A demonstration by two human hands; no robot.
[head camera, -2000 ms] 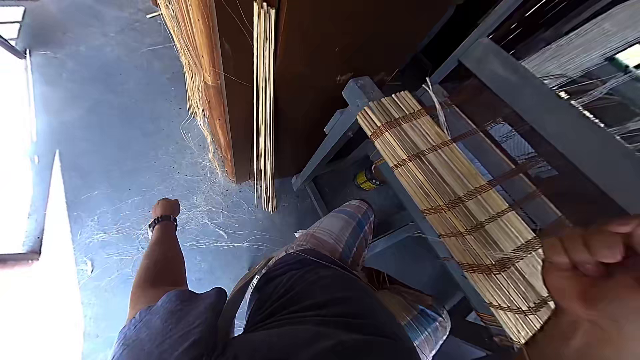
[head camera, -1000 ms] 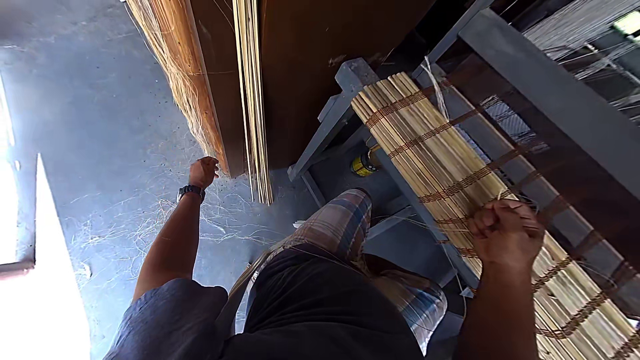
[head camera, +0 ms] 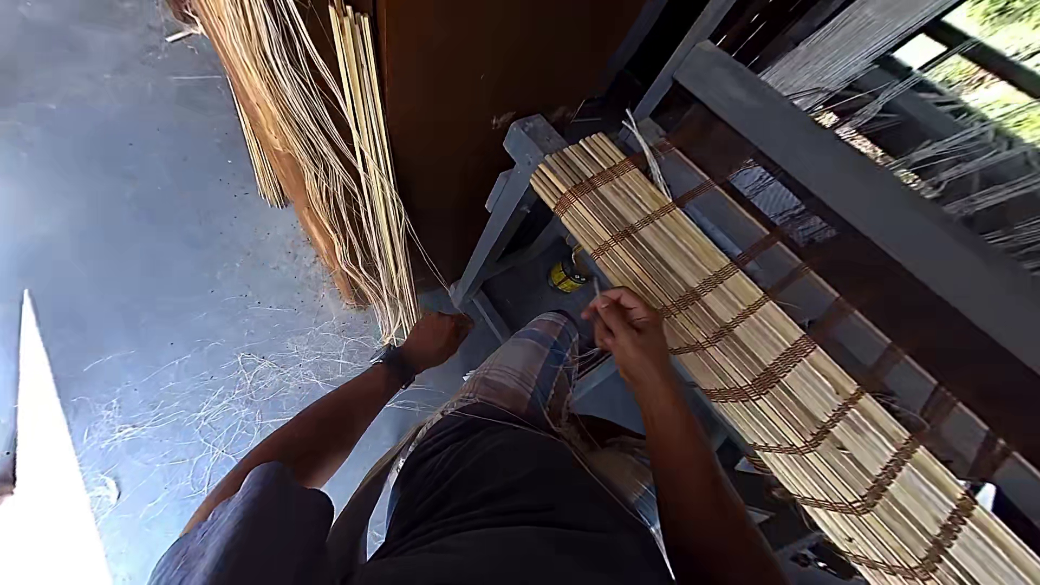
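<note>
My left hand (head camera: 439, 337) is curled just right of the lower ends of an upright bundle of pale fibre strands (head camera: 390, 301); whether it holds a strand cannot be told. To its right, my right hand (head camera: 626, 325) pinches a short thin strand (head camera: 597, 286) at its fingertips. That hand is beside the left edge of a mat of slender pale sticks (head camera: 731, 325), bound crosswise with brown thread. The mat slopes over a grey wooden loom frame (head camera: 861, 195), and loose white threads (head camera: 647, 154) hang at its upper edge.
A tall brown wooden panel (head camera: 487, 73) stands behind the bundles. Stray fibres (head camera: 244, 398) litter the grey floor at left. A yellow-labelled tin (head camera: 567, 276) sits under the frame, near my knee in a plaid cloth (head camera: 520, 366). Warp threads (head camera: 853, 49) stretch at upper right.
My right hand has come left off the mat to beside its edge. My left hand has moved right, past the lower ends of the fibre bundle.
</note>
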